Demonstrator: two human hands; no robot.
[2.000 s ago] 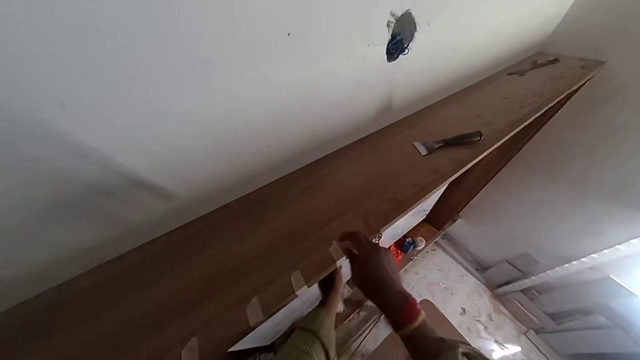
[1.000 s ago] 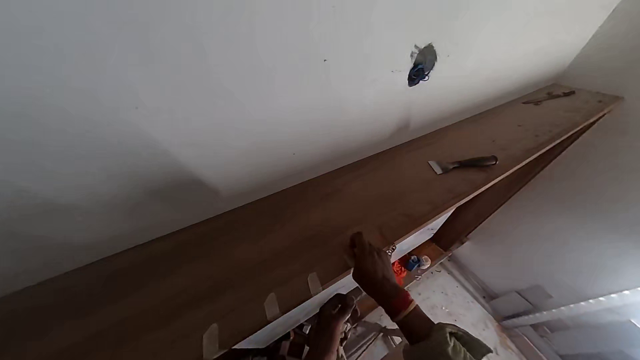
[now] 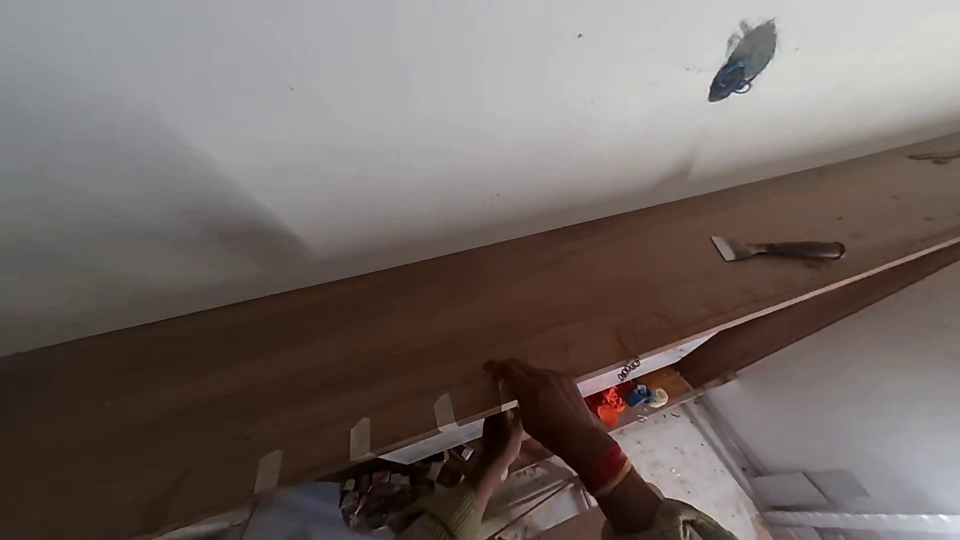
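Note:
My right hand [image 3: 551, 409], with a red band at the wrist, rests on the front edge of a long brown wooden board [image 3: 360, 330], its fingertips on the top face beside a strip of tape. My left hand [image 3: 501, 442] is just below that edge, against its front, partly hidden by the right hand; whether it holds anything cannot be told. Pale strips of tape [image 3: 445, 412] are folded over the edge to the left, spaced apart. Farther right on the board lies a scraper [image 3: 780, 250] with a metal blade and dark handle.
Another tool [image 3: 934, 157] lies at the board's far right. Blue wires [image 3: 735, 79] show in a wall hole. Below the board are an orange bag-like thing [image 3: 609, 405], a blue object [image 3: 639, 395] and a white round one [image 3: 658, 397]. Panels [image 3: 791, 489] lie on the floor.
My left hand has come up from below to the board's front edge since one second ago. My right hand stays at the edge. The view has shifted.

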